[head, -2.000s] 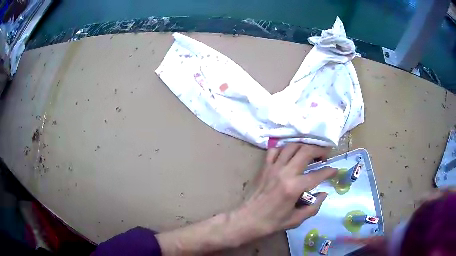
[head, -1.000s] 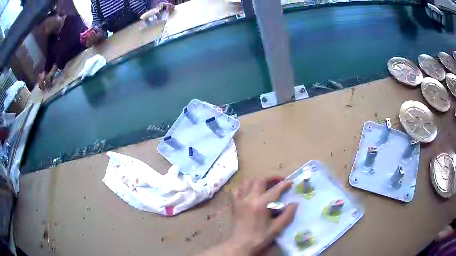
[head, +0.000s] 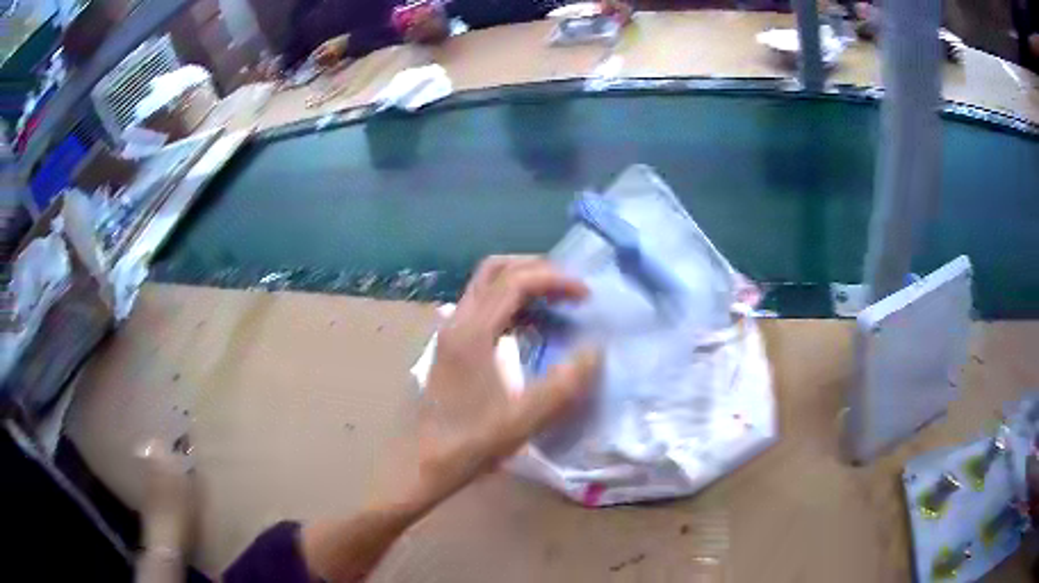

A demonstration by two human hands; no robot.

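Note:
My left hand [head: 490, 370] is blurred, its fingers apart at the left edge of a pale plate [head: 667, 245]. The plate lies over a crumpled white rag [head: 706, 450] with pink spots; its blue-grey posts are blurred, and I cannot see the fingers closed on one. A second pale plate [head: 917, 359] stands tilted on edge at the right; what holds it is hidden. A third plate [head: 929, 541] lies at the lower right, with yellow-green glue around its post feet. My right hand is not in view.
A green conveyor belt [head: 456, 188] crosses behind the cardboard-covered bench [head: 308, 376]. A grey upright [head: 906, 148] stands at the right. Another arm [head: 165, 518] shows at the lower left. People's hands and white cloths are across the belt.
The view has swung left. My left hand has left the glued plate and moved to the plate on the rag. The right-hand plate, flat a second ago, now stands on edge.

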